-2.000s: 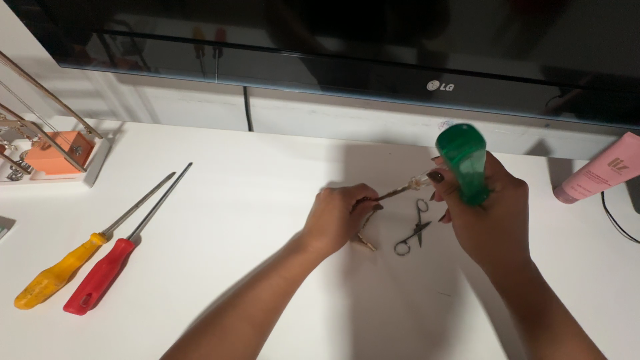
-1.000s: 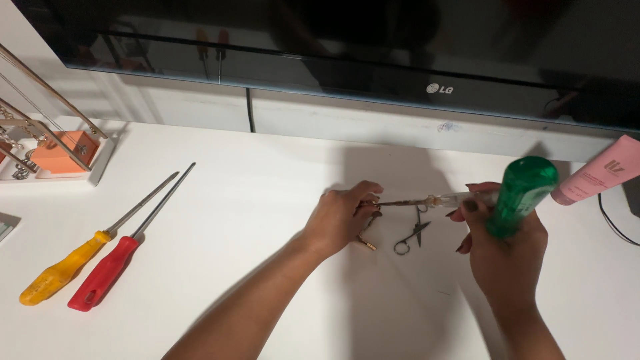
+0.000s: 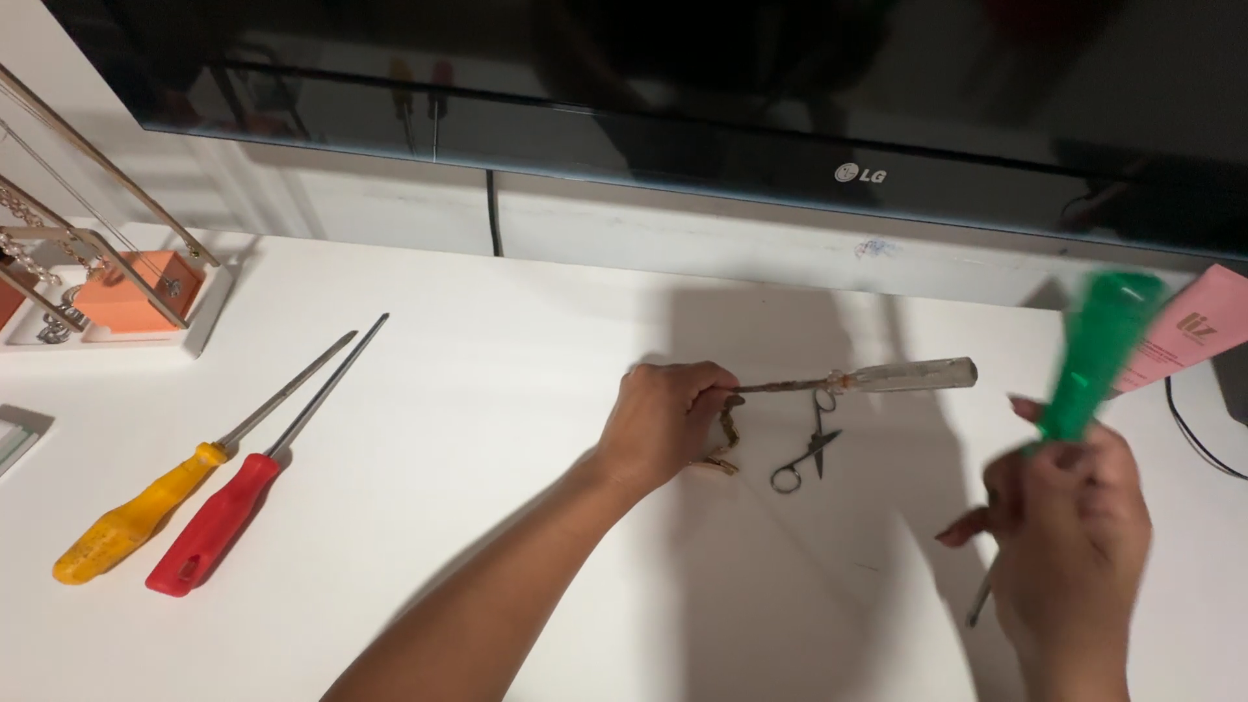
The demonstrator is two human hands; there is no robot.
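Observation:
My left hand (image 3: 668, 419) pinches the shaft end of a small screwdriver with a clear handle (image 3: 912, 375); its handle points right. Under those fingers a gold-coloured metal piece (image 3: 726, 434) shows in part, and I cannot tell whether the hand grips it. My right hand (image 3: 1072, 526), at the right, is closed round a screwdriver with a green handle (image 3: 1102, 351). The handle sticks up, blurred, and the tip shows below the hand. Small metal scissors (image 3: 807, 458) lie with open loops and blades between the hands, just below the clear handle.
A yellow-handled screwdriver (image 3: 141, 517) and a red-handled screwdriver (image 3: 214, 526) lie side by side at left. Behind them stands a jewellery stand (image 3: 210, 312) with an orange box (image 3: 141, 292). An LG television (image 3: 624, 146) spans the back. A pink tube (image 3: 1189, 327) and black cable (image 3: 1194, 429) are at right.
My right hand has moved right and down, away from the clear-handled screwdriver, and has let go of it. The green-handled screwdriver has moved with it. My left hand has stayed nearly in place.

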